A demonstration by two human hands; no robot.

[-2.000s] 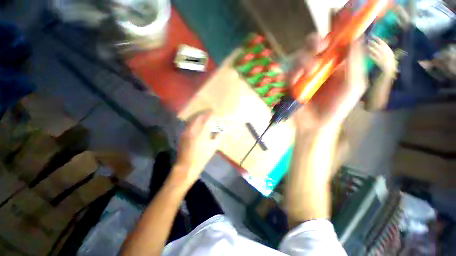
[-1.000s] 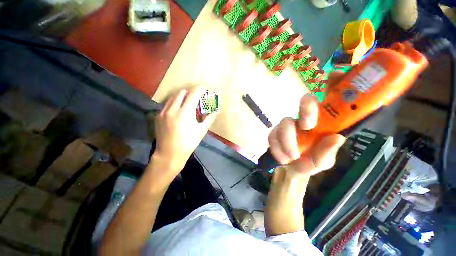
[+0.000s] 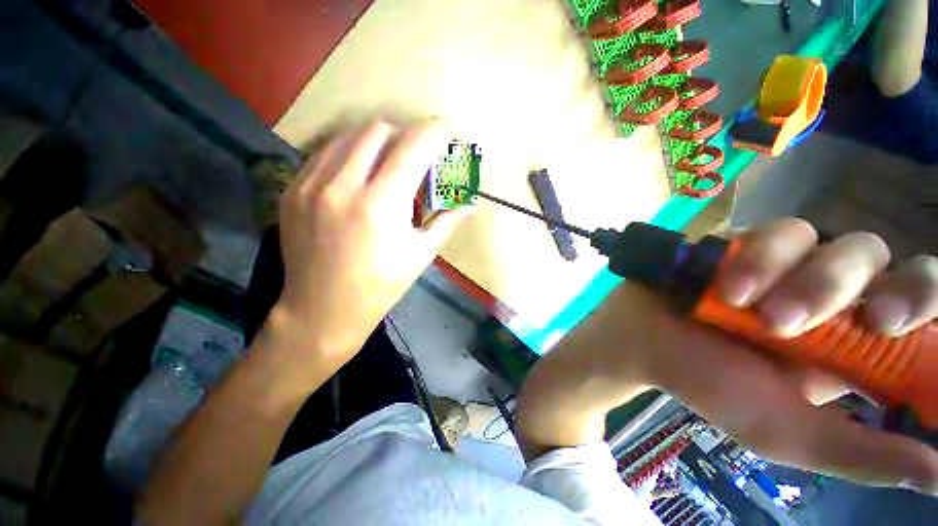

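My left hand [image 3: 355, 221] holds a small green unit [image 3: 455, 177] between thumb and fingers, its perforated face turned to the right. My right hand [image 3: 761, 349] is wrapped around the orange handle of an electric screwdriver [image 3: 833, 354]. Its long thin bit reaches left across the sheet, and the tip meets the lower right edge of the unit's face. Green-and-red units [image 3: 658, 77] stand in rows on the tan cardboard sheet [image 3: 453, 77] at the upper right. A small dark bar [image 3: 553, 214] lies on the sheet under the bit.
Yellow-orange and blue tape rolls [image 3: 787, 106] lie at the green bench edge on the right. A red surface [image 3: 257, 46] is at the upper left. Racks of red parts [image 3: 658, 452] show low on the right. Another person's arm [image 3: 898, 46] is at the upper right.
The screwdriver has swung level and its bit now touches the unit, after pointing down and left below it. The left hand still holds the unit. The view has shifted, and the white block is gone.
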